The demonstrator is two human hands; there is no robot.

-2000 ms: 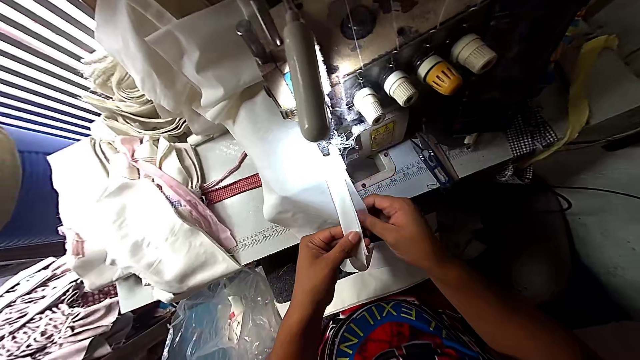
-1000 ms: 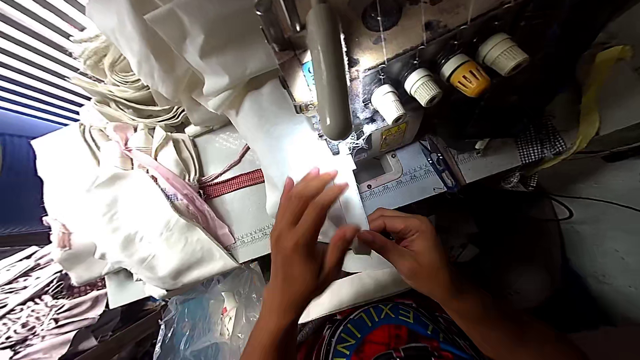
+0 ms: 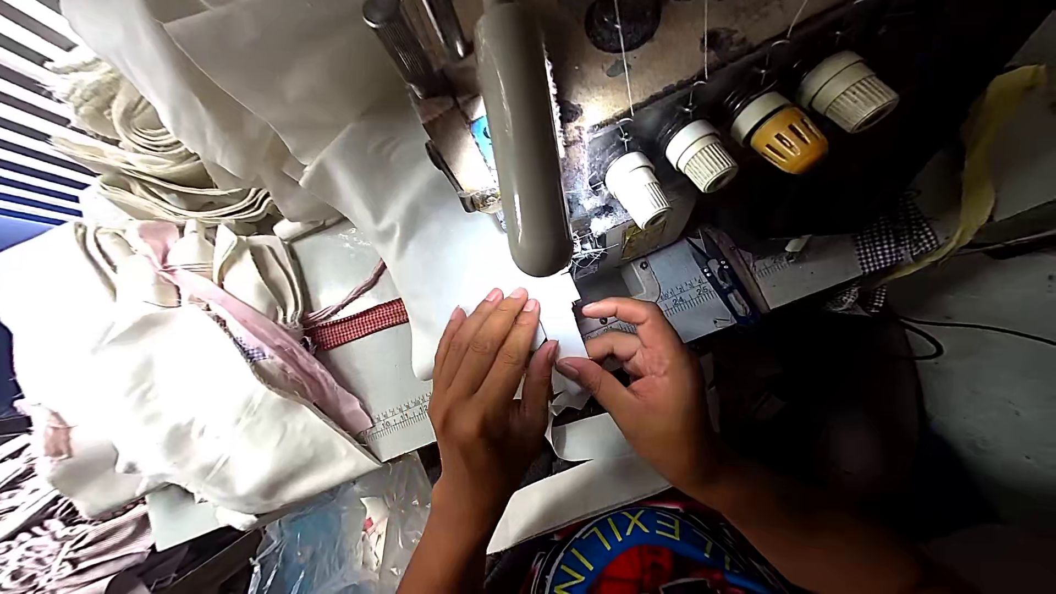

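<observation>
White fabric (image 3: pixel 396 206) runs under the head of an overlock sewing machine (image 3: pixel 528 140), where a bright lamp washes out its surface. My left hand (image 3: pixel 487 379) lies flat on this fabric in front of the presser area, fingers pointing toward the machine. Beside it on the right, my right hand (image 3: pixel 643 371) pinches the edge of a folded white strip (image 3: pixel 565 346) between thumb and curled fingers. Part of the strip hangs over the table's front edge. The needle and presser foot are hidden behind the machine's grey arm and the glare.
Thread snips (image 3: pixel 726 285) lie on the machine bed right of my hands. Tension knobs (image 3: pixel 701 157) line the machine's front. At left are a pile of white cloth pieces (image 3: pixel 206 421), a pink strip (image 3: pixel 264 322) and a red checked band (image 3: pixel 359 323). A clear plastic bag (image 3: pixel 346 528) hangs below.
Two seconds ago both hands held the white strip near its lower end. My left hand has since moved up and come down flat on the fabric, while my right hand stays at the strip's edge.
</observation>
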